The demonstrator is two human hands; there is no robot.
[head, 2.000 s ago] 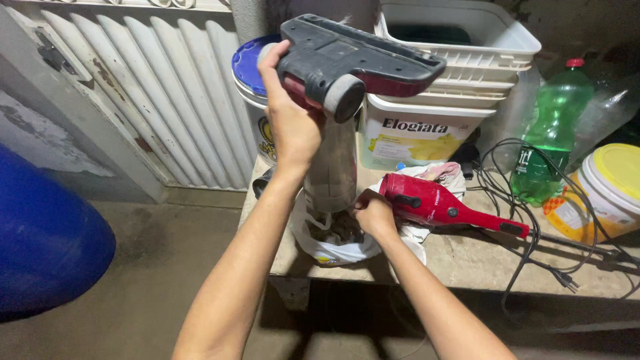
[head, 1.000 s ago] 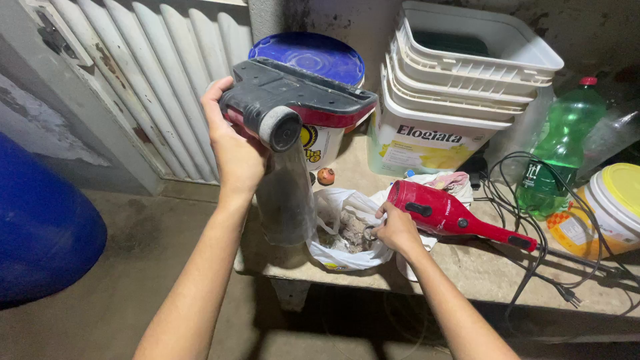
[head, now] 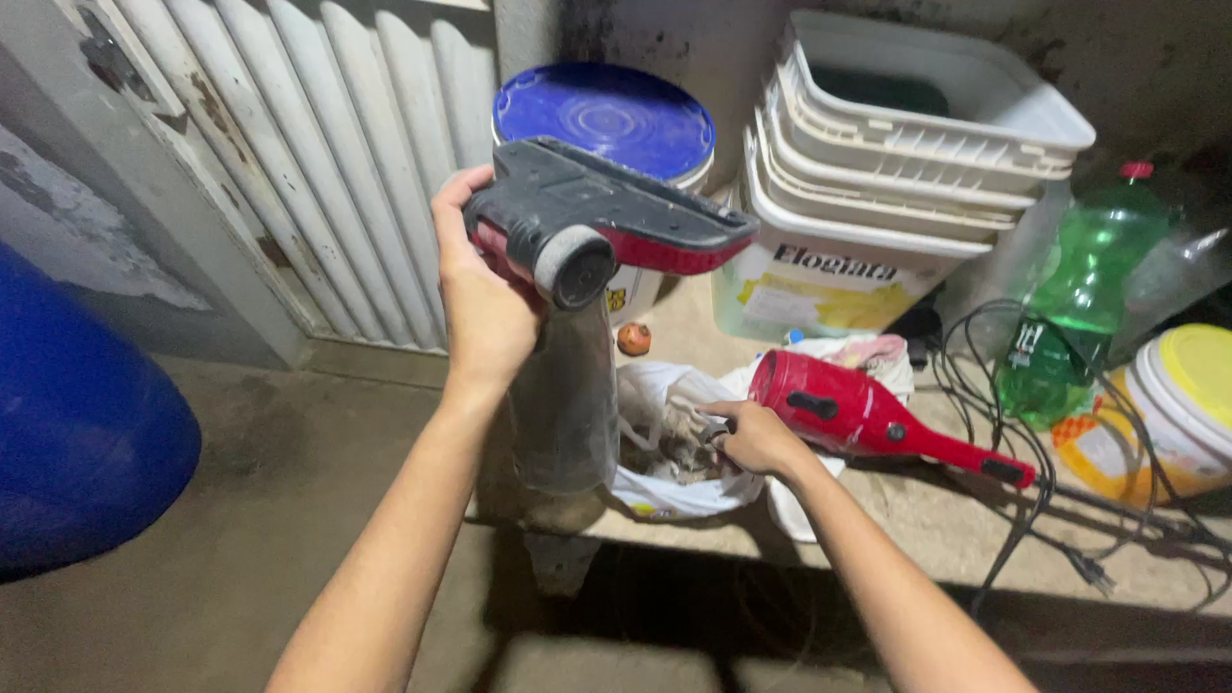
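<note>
My left hand (head: 486, 308) grips a black and red vacuum cleaner head (head: 616, 207), whose clear, dusty container (head: 563, 414) hangs below it, left of a white plastic bag (head: 664, 496). Grey dust and debris (head: 685, 448) fill the open bag on the ledge. At the bag's right side is my right hand (head: 756, 435), its fingers closed on a small dark piece that I cannot identify, with the index finger stretched over the debris. Just behind that hand lies the red vacuum body (head: 847, 404) with its long handle, on a crumpled cloth (head: 881, 361).
Behind stand a bucket with a blue lid (head: 606, 115) and stacked white tubs (head: 866, 231). A small round reddish thing (head: 634, 339) lies near the bag. Rightward are a green bottle (head: 1083, 298), tangled black cable (head: 1020, 520) and a yellow-lidded tub (head: 1179, 414). A blue barrel (head: 77, 414) stands left.
The vacuum head and container, held in my left hand, have moved left from above the bag to beside it. My right hand has stayed near the bag.
</note>
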